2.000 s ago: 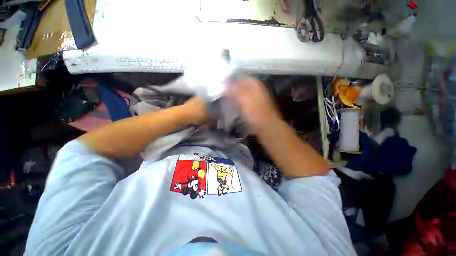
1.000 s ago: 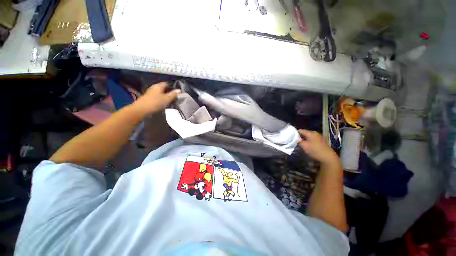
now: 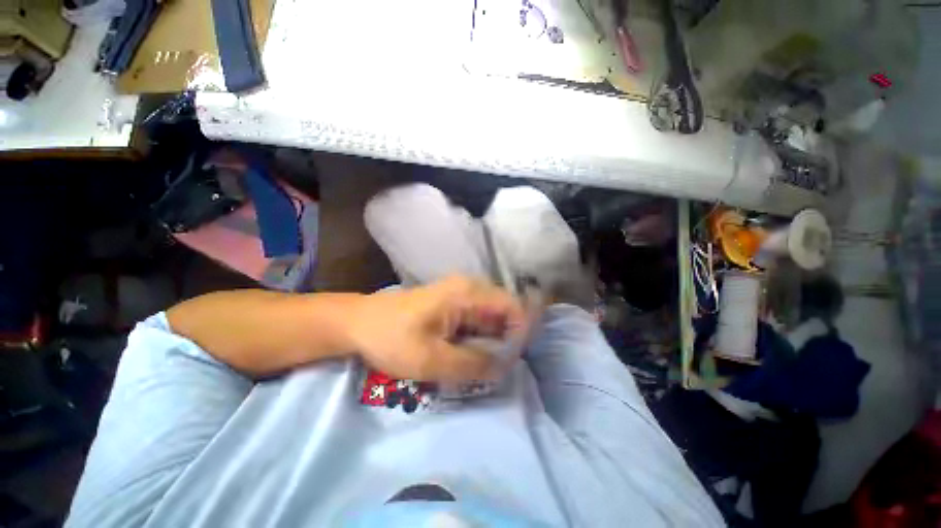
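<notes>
My left hand (image 3: 444,330) is in front of my chest, its forearm lying across my body. Its fingers are curled and blurred; whether they hold anything cannot be told. A blurred patch touching its fingertips may be part of my right hand (image 3: 530,311); the rest of that hand and its forearm cannot be made out. Two pale rounded shapes (image 3: 423,229) show below the table edge, beyond my hands; what they are cannot be told. The grey garment is not clearly visible.
The white machine table (image 3: 433,129) crosses ahead. Black scissors (image 3: 677,98) and a red-pink handled tool (image 3: 626,46) lie on it. A dark blue strip (image 3: 237,46) lies at left. White spools (image 3: 737,315) and dark blue cloth (image 3: 805,376) are at right.
The grey garment, earlier spread between both hands, no longer shows clearly. My left hand has moved right and down to my chest. My right hand has left its place at the right.
</notes>
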